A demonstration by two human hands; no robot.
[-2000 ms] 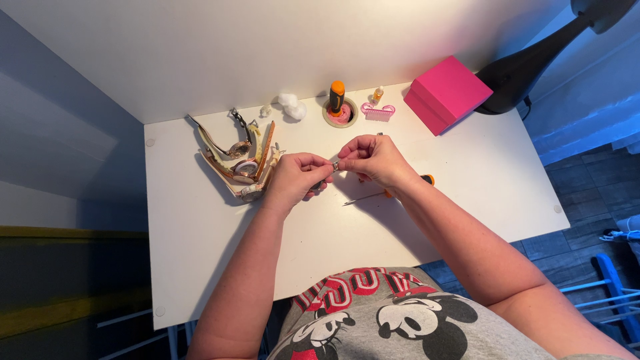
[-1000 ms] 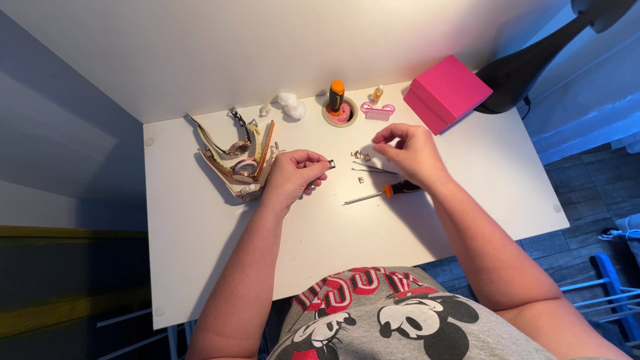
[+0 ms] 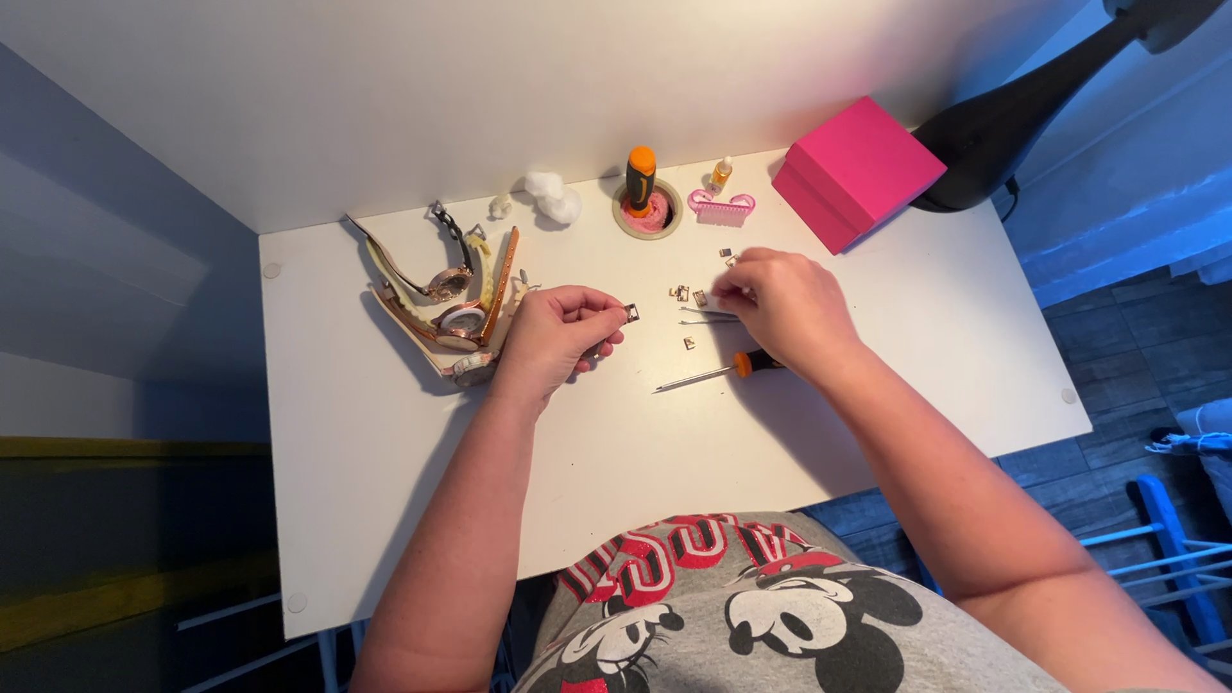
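A small metal link piece (image 3: 631,313) is pinched between the thumb and forefinger of my left hand (image 3: 568,337); something partly hidden shows under those fingers. My right hand (image 3: 784,303) is over the white table with its fingertips close together; whether they hold anything cannot be told. Several small metal links (image 3: 682,294) lie left of my right hand. The tips of metal tweezers (image 3: 707,316) stick out from under it. A screwdriver with an orange and black handle (image 3: 743,364) lies just nearer to me, partly hidden by my right wrist.
Several wristwatches (image 3: 462,322) lie at the left. Along the back are cotton wool (image 3: 553,197), a roll of tape (image 3: 620,219) with an upright orange and black tool (image 3: 641,181) in it, a pink brush (image 3: 722,210), a small bottle (image 3: 722,173), a pink box (image 3: 861,173) and a black lamp (image 3: 1020,106).
My hands were together over the table and then moved apart, my right hand to the right. Since about one second ago it has come down closer to the tweezers and links.
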